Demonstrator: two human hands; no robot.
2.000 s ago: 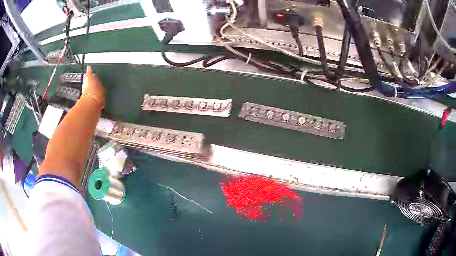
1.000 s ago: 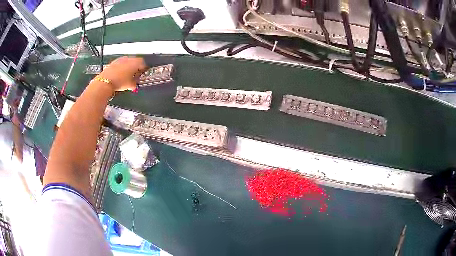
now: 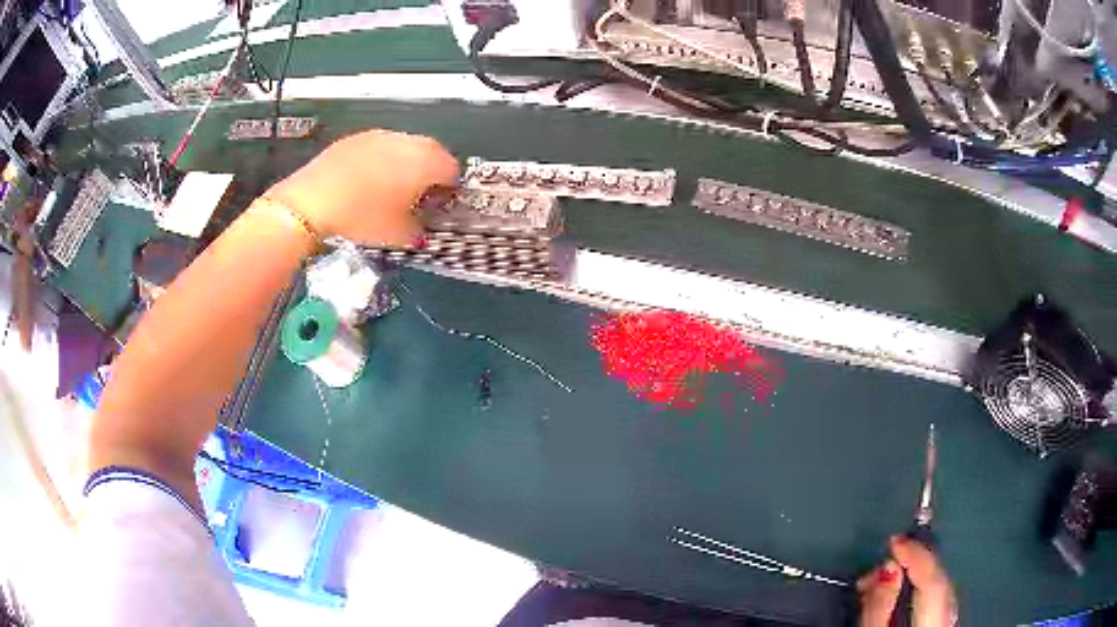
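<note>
My left hand (image 3: 380, 190) reaches in from the left, fingers bent over the left end of the stacked modules (image 3: 496, 251), a thick ridged grey block with round parts on top. The palm and fingers hide that end. My right hand (image 3: 906, 588) is at the bottom right, cut off by the lower edge, closed around the soldering iron (image 3: 927, 496), whose tip points up and away. Tweezers (image 3: 747, 557) with two fine legs point left beside the right hand; whether it holds them too cannot be told.
Two modules (image 3: 802, 218) (image 3: 576, 179) lie behind the stack, another (image 3: 272, 127) at far left. A metal rail (image 3: 784, 316) crosses behind the red wire heap (image 3: 674, 355). Green-rimmed solder spool (image 3: 325, 341) and clear bag (image 3: 349, 282) are left, fume fan (image 3: 1035, 386) right, cables behind.
My left hand has moved right from the far-left modules to the stack, which now shows more ridged layers. My right hand, the iron and the tweezers have come into view.
</note>
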